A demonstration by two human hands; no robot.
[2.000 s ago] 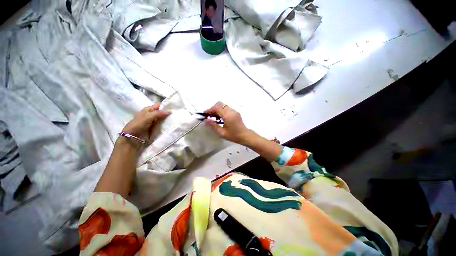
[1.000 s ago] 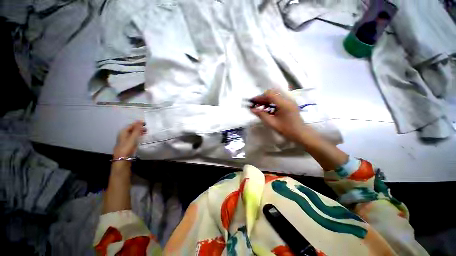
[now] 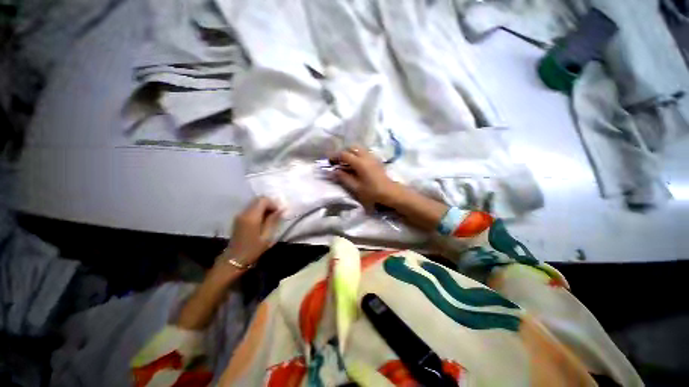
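Observation:
The pale grey-white garment [image 3: 287, 113] lies spread on the white table, its wide stitched band along the near edge. My left hand [image 3: 254, 227] is at the band's left end, its fingers closed on the cloth edge. My right hand [image 3: 364, 178] is over the band near the middle, fingers curled round the thread snips [image 3: 330, 163], of which only a small blurred part shows. A short blue cord [image 3: 395, 146] shows just beside my right hand. The cloth between my hands is rumpled.
A green ring [image 3: 557, 72] holds a leaning smartphone [image 3: 586, 39] at the far right. More pale cloth [image 3: 616, 143] lies beside it. Folded cloth layers [image 3: 193, 102] lie at the left. The table's near edge [image 3: 136, 225] runs before me, with piled cloth [image 3: 113, 325] below it.
The garment was turned so its band lies along the near edge. Since then my left hand has moved right and taken the band's edge, and my right hand has moved left.

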